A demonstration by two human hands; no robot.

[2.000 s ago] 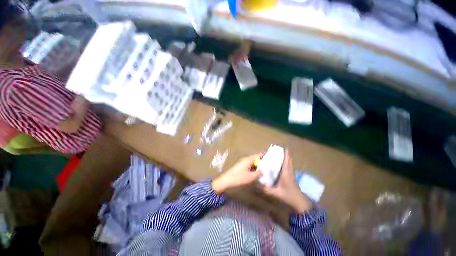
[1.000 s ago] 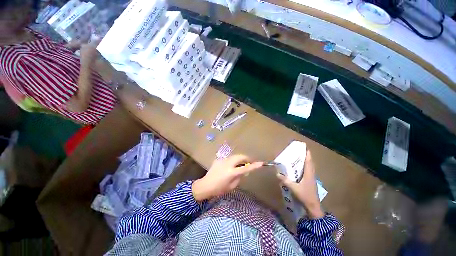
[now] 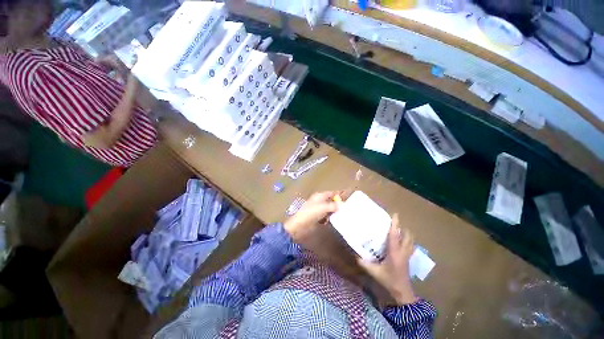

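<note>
A white retail box point(image 3: 361, 225) with some dark print at its lower end is held in front of me above the cardboard-covered strip. My left hand point(image 3: 314, 213) holds its upper left corner, with a small yellow-orange spot at the fingertips. My right hand point(image 3: 392, 257) grips its lower right side. I cannot tell whether a slim tool is still in my left hand. White leaflets point(image 3: 422, 263) lie beside my right hand. Small pinkish parts point(image 3: 296, 205) lie just beyond my left hand. Thin devices in clear sleeves point(image 3: 304, 159) lie farther forward.
Stacked white boxes point(image 3: 222, 76) stand at left. A large carton point(image 3: 109, 228) holds lilac-white trays point(image 3: 189, 222). A dark green conveyor point(image 3: 463, 165) carries several boxes. Clear polybags point(image 3: 550, 306) lie at lower right. A person in a striped shirt point(image 3: 79, 99) is at left.
The box has turned and moved left, and its broad white face now shows. My left hand has moved from beside the box onto its corner. Boxes on the conveyor have shifted slightly, with more at right.
</note>
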